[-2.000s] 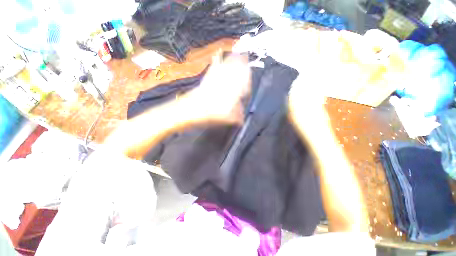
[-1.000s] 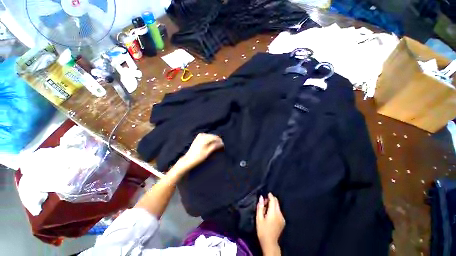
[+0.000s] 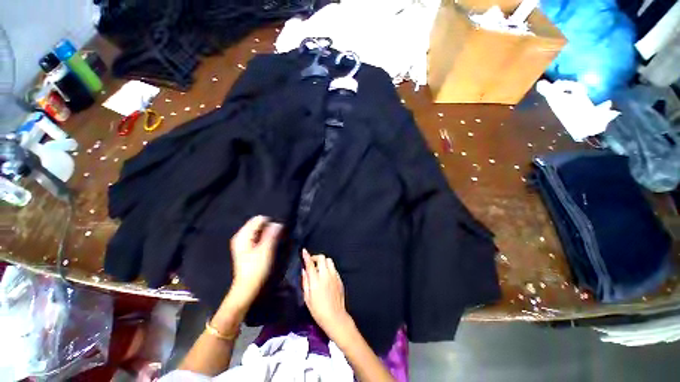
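A black jacket [image 3: 365,201] lies spread on the table, its front edges running down the middle with shiny lining showing. A dark hanger hook [image 3: 316,66] and a pale hanger hook [image 3: 346,73] stick out at the collar; a second jacket appears to lie at the left. My left hand [image 3: 253,255] is over the left front panel, fingers curled and slightly blurred; whether it grips cloth is unclear. My right hand [image 3: 323,289] pinches the jacket's front edge between thumb and fingers, lower right of my left hand. No button shows clearly.
Folded dark garments [image 3: 608,216] lie at the table's right. An open cardboard box [image 3: 488,63] and white cloth [image 3: 388,37] are at the back. Red and yellow scissors [image 3: 139,121], spray cans [image 3: 78,67] and a corded device [image 3: 45,179] are left. The table's front edge [image 3: 507,313] is near me.
The view has swung right and the jacket appears further left. Both hands have come closer together at the front edges. The folded garments and blue bag show again at the right.
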